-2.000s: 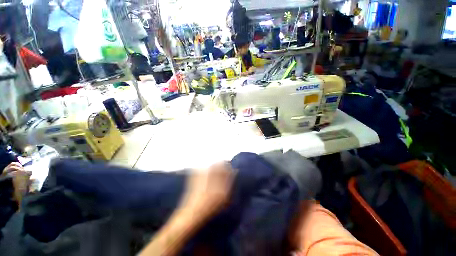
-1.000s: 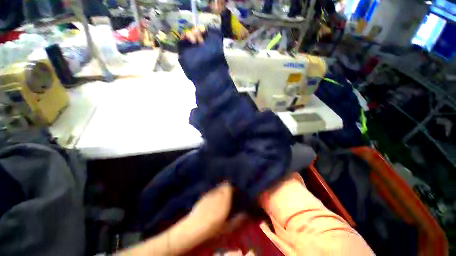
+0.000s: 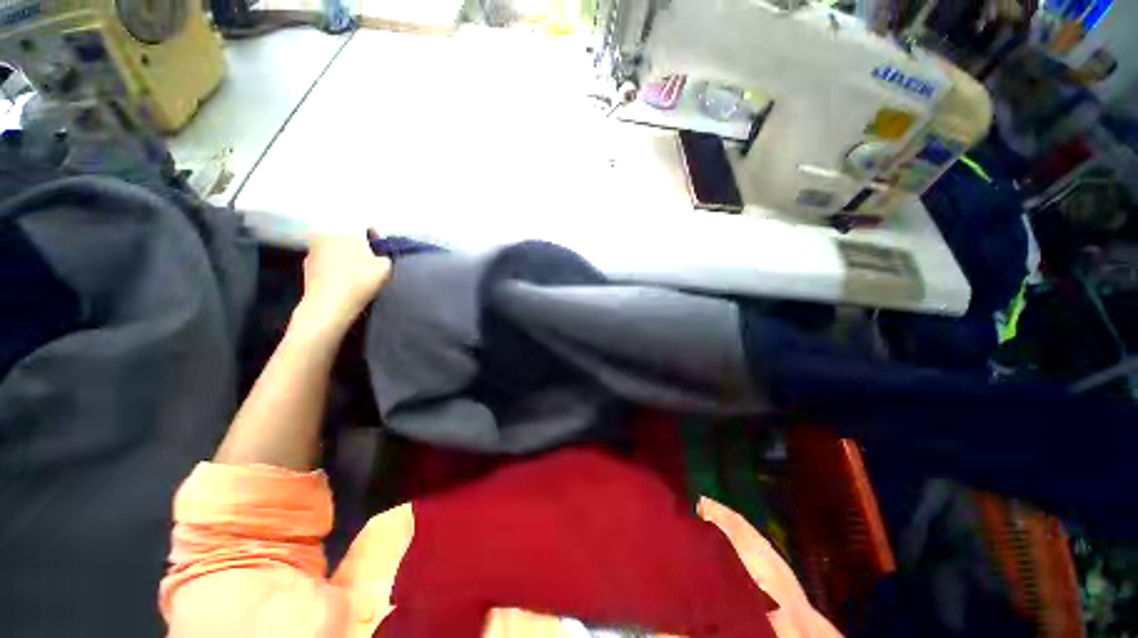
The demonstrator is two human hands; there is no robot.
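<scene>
A grey and navy garment [image 3: 649, 337] is stretched sideways across the front edge of the white machine table [image 3: 462, 137], above my red apron. Its grey part is bunched in the middle and a blurred navy part runs off to the right. My left hand [image 3: 346, 274] grips the garment's navy edge at the table's front edge. My right hand is not visible. The white JACK sewing machine [image 3: 824, 112] stands on the table, with no cloth under its needle area.
A black smartphone [image 3: 710, 171] lies under the machine arm. A grey garment pile [image 3: 112, 324] is at left, below a yellowish neighbouring machine [image 3: 137, 56]. An orange-red crate [image 3: 849, 492] with dark cloth is at lower right.
The garment was bunched and held up before the machine; now it lies lower and is spread sideways, showing grey. My left hand is at the table edge. My right hand is out of sight.
</scene>
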